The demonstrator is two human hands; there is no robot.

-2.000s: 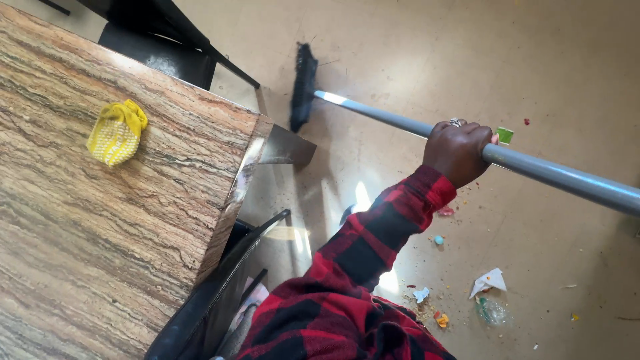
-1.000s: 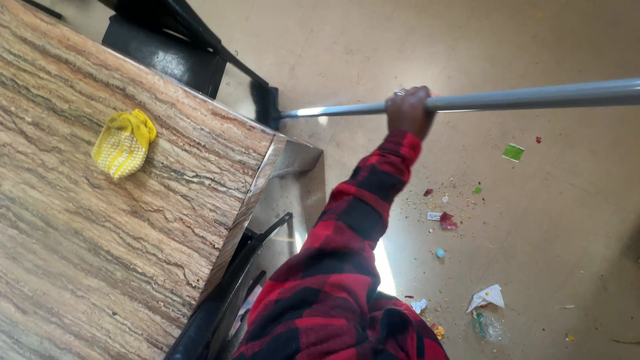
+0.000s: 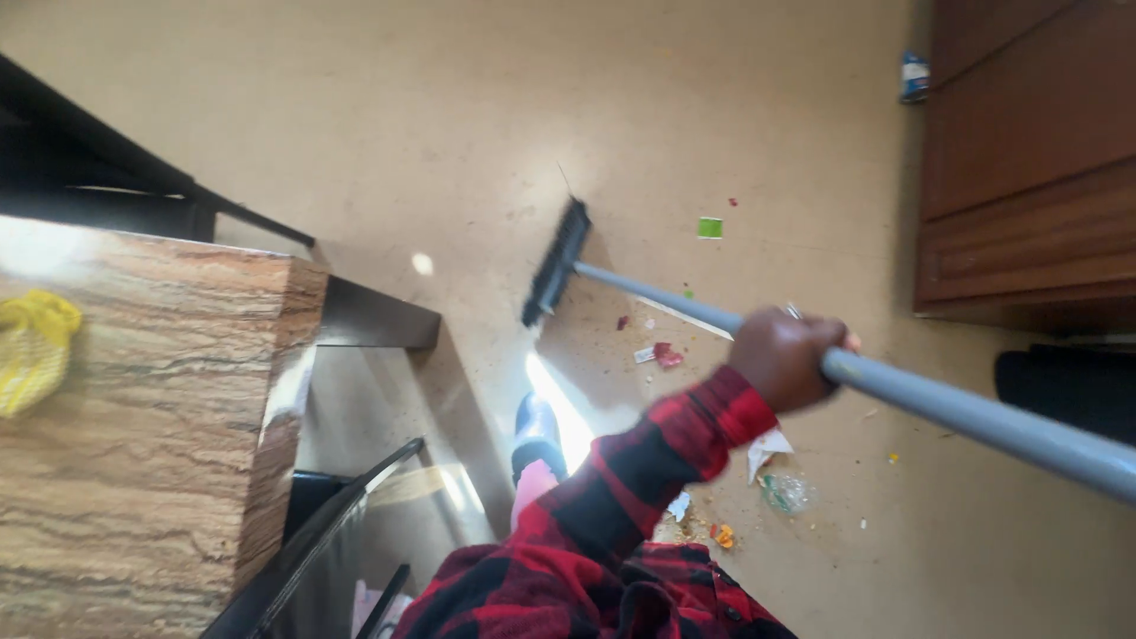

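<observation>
My left hand [image 3: 785,359], in a red and black checked sleeve, is closed around the grey handle [image 3: 958,422] of a push broom. From it the handle slopes up and left to the black bristled broom head [image 3: 557,262], which is on the floor. Right of and below the head lie a green scrap [image 3: 710,228], a dark red scrap [image 3: 667,355], a white paper piece [image 3: 769,451], clear plastic wrap [image 3: 788,493], an orange scrap [image 3: 723,535] and crumbs. My right hand is not in view; the handle's far end runs out at the right edge.
At left stands a table with a stone-patterned top [image 3: 151,399], a yellow mesh-like item [image 3: 35,351] on it. Black chairs [image 3: 311,541] flank the table. A brown wooden cabinet [image 3: 1021,160] is at right, a blue packet [image 3: 913,77] beside it. My shoe [image 3: 535,430] is below the broom head.
The broom head, close by the table corner and chair a second ago, has moved right, away from them. The view has shifted right, bringing the cabinet into sight. My left hand still grips the handle.
</observation>
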